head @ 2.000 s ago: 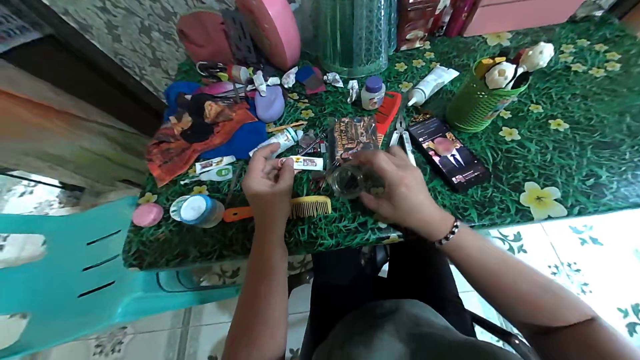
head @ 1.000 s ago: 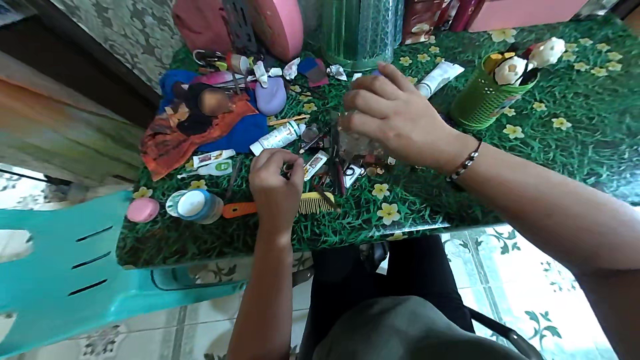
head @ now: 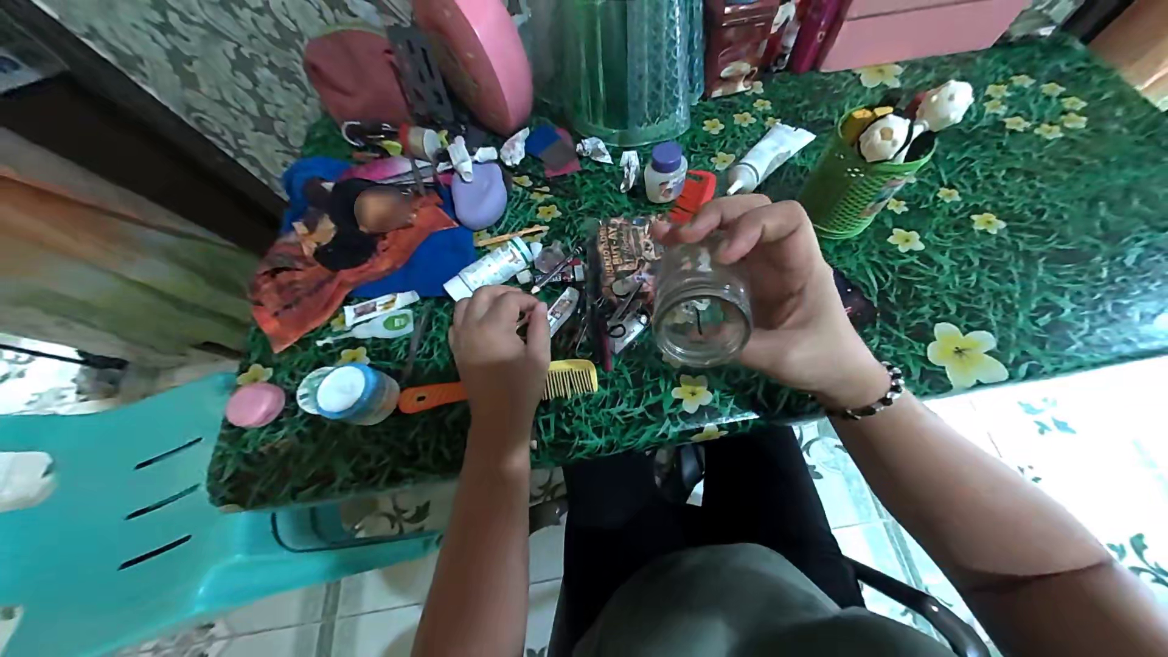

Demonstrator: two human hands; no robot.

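Observation:
My right hand [head: 776, 283] grips a clear glass jar [head: 701, 315], tilted so that its round end faces me; a small dark thing shows in or through it. My left hand [head: 500, 338] hovers over the table with curled fingers, and whether it holds anything is hidden. Beneath it lies a comb with an orange handle and yellow teeth [head: 571, 378]. Between my hands are a printed pouch [head: 622, 245], small scissors [head: 617, 330], a small tube [head: 563, 310] and other slim tools. A white and green tube [head: 493, 268] lies just beyond my left hand.
A blue-rimmed jar [head: 370, 394] and a pink round case [head: 255, 404] stand at the near left. Orange and blue cloth [head: 356, 265] lies behind. A purple-capped bottle [head: 665, 173], white tube [head: 771, 157], green basket [head: 853, 182] and large green container [head: 630, 73] stand farther back.
The small things between my hands lie spread out where the pouch lay flatter before. My right hand has come back nearer from its reach over the table, and the jar shows plainly in it.

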